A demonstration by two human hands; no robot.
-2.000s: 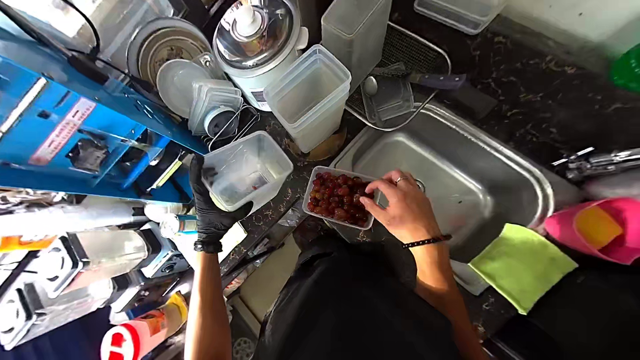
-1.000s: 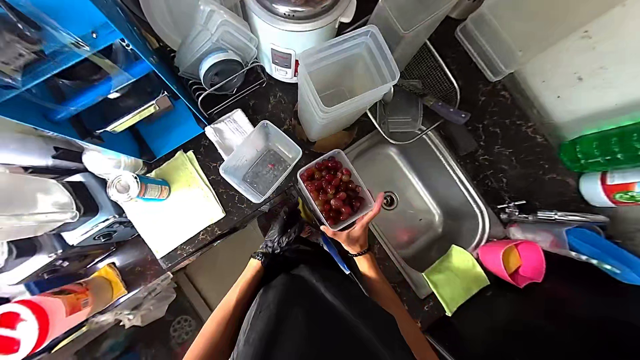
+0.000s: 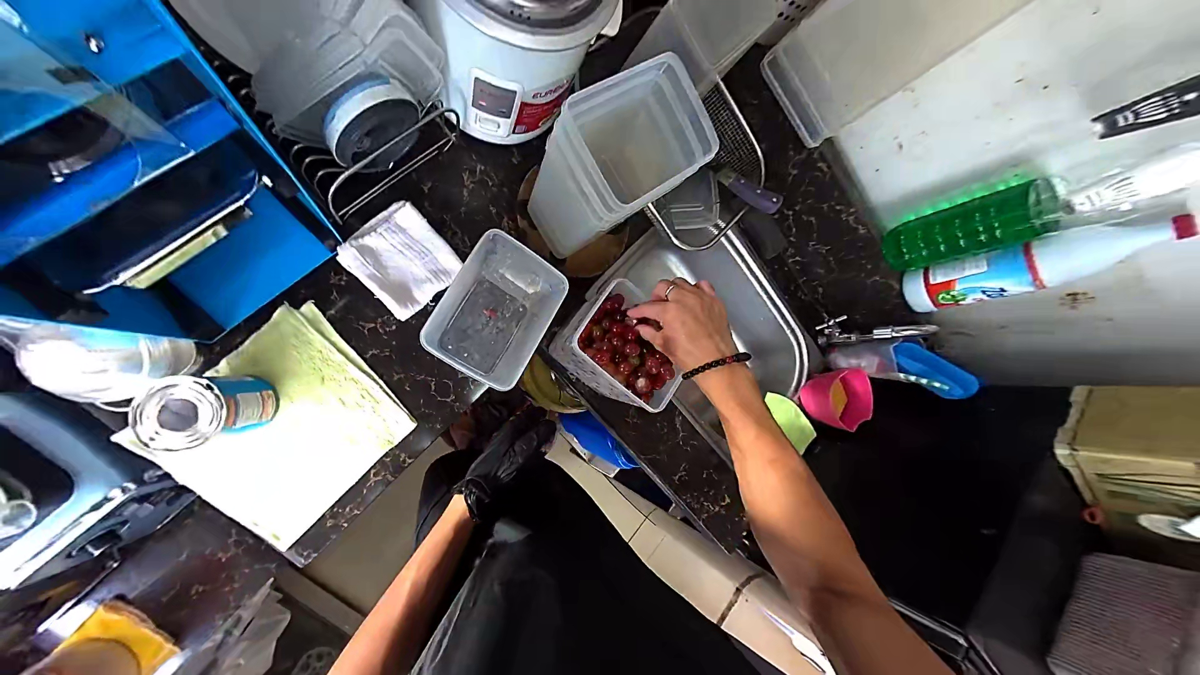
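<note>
My right hand [image 3: 689, 323], bare with a ring and a beaded bracelet, reaches over a clear plastic container [image 3: 664, 398] of red grapes [image 3: 626, 349], its fingertips at the fruit; whether they pinch a grape cannot be told. The container stands at the sink's edge. Left of it, on the counter, is a second clear plastic container [image 3: 495, 309] with a little liquid and a small red bit inside. My left hand [image 3: 511, 455], in a black glove, is low in front of my body below that container; its fingers are dark and partly hidden.
A metal sink [image 3: 769, 328] lies right of the grapes. Behind stand stacked plastic containers [image 3: 619, 159] and a rice cooker [image 3: 511, 70]; a knife [image 3: 750, 190] lies near the rack. At left are a white cloth [image 3: 401, 260], a can [image 3: 202, 411] on yellow cloths [image 3: 309, 422] and a blue shelf unit [image 3: 253, 253].
The gloved left hand has left the second container, which it held two seconds ago. My right hand has moved from the grape container's near side to over the grapes. The view has shifted.
</note>
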